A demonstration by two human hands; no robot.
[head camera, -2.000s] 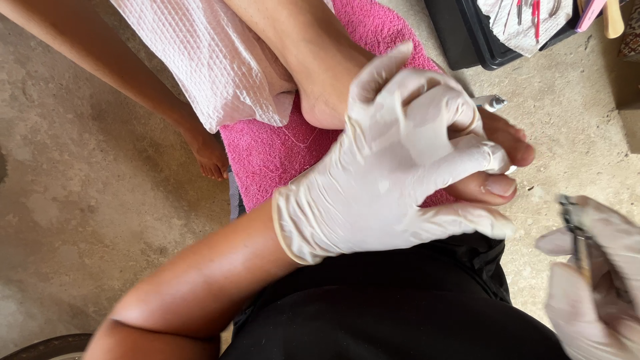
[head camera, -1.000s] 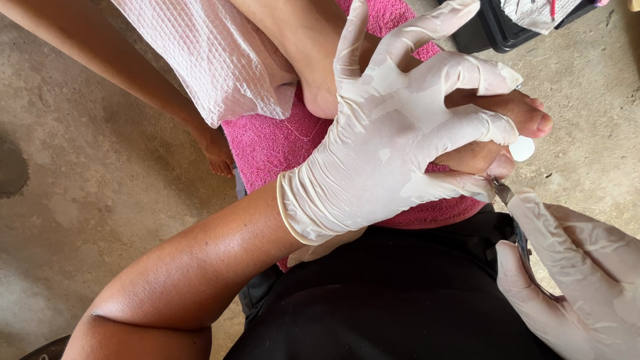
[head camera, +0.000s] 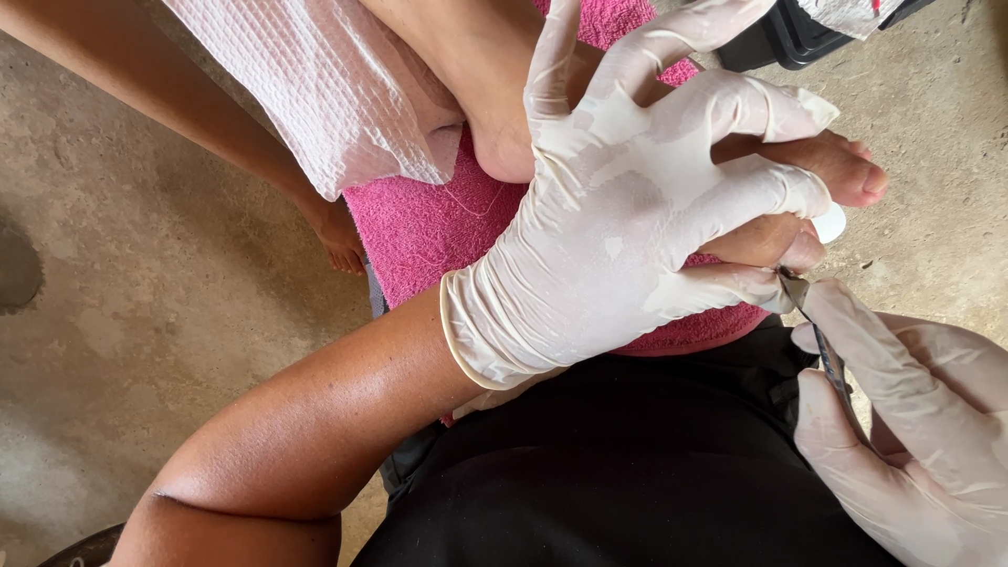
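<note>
My left hand [head camera: 614, 220], in a white latex glove, lies across another person's foot [head camera: 504, 134] with its thumb and a finger around the big toe [head camera: 802, 250]. My right hand [head camera: 906, 425], also gloved, is closed on a metal cuticle nipper [head camera: 831, 358]; the tool's tip touches the edge of the big toe by my left thumb. A small white round object [head camera: 829, 223] shows beside the big toe, under my left fingertip. Beneath the foot a pink terry towel [head camera: 429, 236] covers my lap. My left hand hides much of the foot.
A white quilted paper sheet [head camera: 315, 87] drapes by the person's ankle. The person's other leg [head camera: 181, 118] comes down at the left, its foot on the concrete floor [head camera: 157, 315]. A black plastic container [head camera: 795, 39] with white paper on its edge stands at the top right.
My right hand has moved left from the right edge and brought the nipper to the big toe. My left fingers have spread over the foot. The white round object has come into view.
</note>
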